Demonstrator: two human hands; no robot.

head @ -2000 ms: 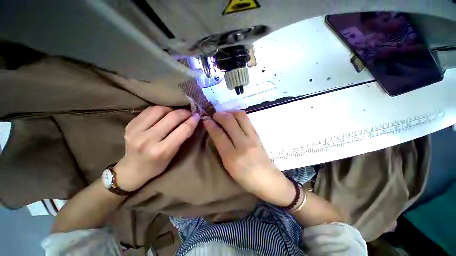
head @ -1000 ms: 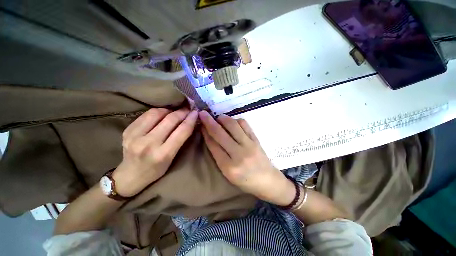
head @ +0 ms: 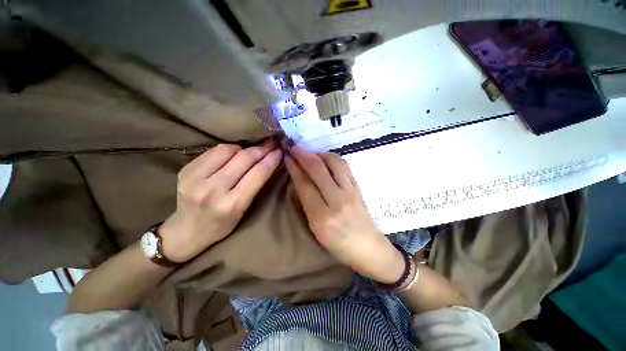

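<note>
The brown garment [head: 274, 233] covers my lap and the left of the table. Its edge is pinched between the fingertips of my left hand [head: 223, 195] and my right hand [head: 333, 206], which meet just in front of the needle area. A darker ribbed strip [head: 269, 118] runs from my fingertips up to the presser foot [head: 290, 106] under bright violet-white light. The needle tip cannot be made out. The grey knurled dial [head: 333, 105] sits on the machine head just right of the foot.
The machine head [head: 274, 34] spans the top. A phone with a purple screen [head: 532, 75] lies on the white machine bed [head: 439, 164] at right. A second brown bundle [head: 508, 260] hangs below the table at right. The striped apron [head: 322, 325] covers my lap.
The ribbed strip shows less between my fingertips and the foot than before. My hands stay pinched together at the edge. The view tilted and came back.
</note>
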